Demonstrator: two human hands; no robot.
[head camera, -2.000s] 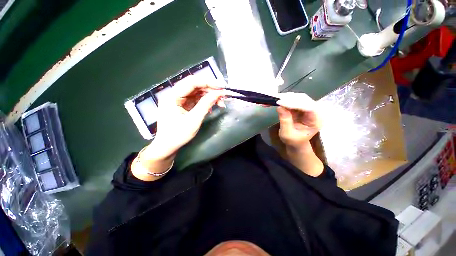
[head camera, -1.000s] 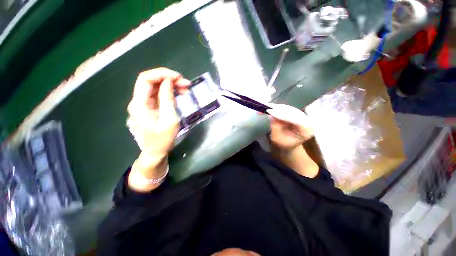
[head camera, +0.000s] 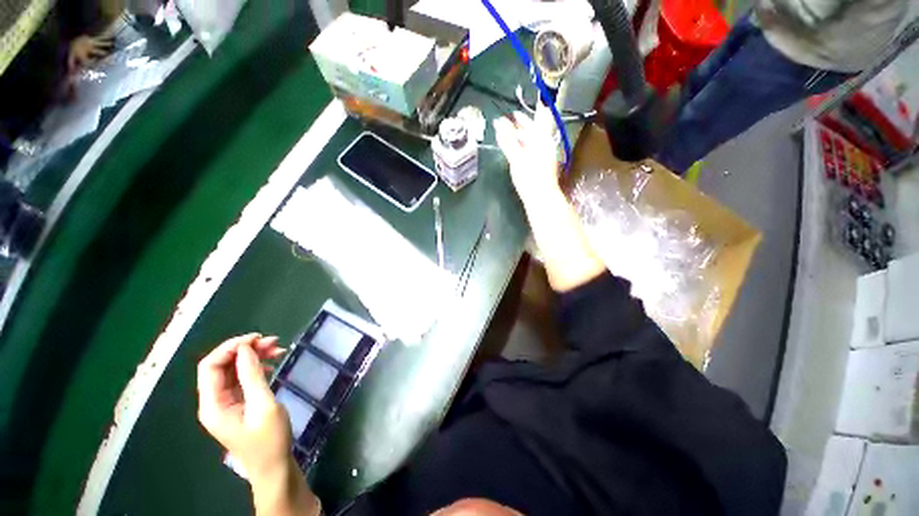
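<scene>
A tray (head camera: 313, 372) with pale windows framed in black lies on the dark green bench at lower left centre. My left hand (head camera: 245, 408) is at its left edge, fingers curled near the windows; whether it pinches anything is unclear. My right hand (head camera: 531, 151) is stretched far forward at the bench's right edge, beside the blue tube; its grip is unclear. A small dark pointed end shows just right of it. A long white sheet stack (head camera: 365, 257) lies beyond the tray.
Smartphone (head camera: 387, 169), labelled bottle (head camera: 455, 154) and box (head camera: 388, 71) stand or lie beyond the stack. A thin stick (head camera: 438, 232) and dark thin tool (head camera: 473, 257) lie right of it. Carton of film scraps (head camera: 655, 247) is beside the bench. A person (head camera: 741, 71) stands beyond.
The view has swung to the right. My right hand has moved from over the bench near the tray to the far right edge; the black tweezers are no longer clearly seen in it.
</scene>
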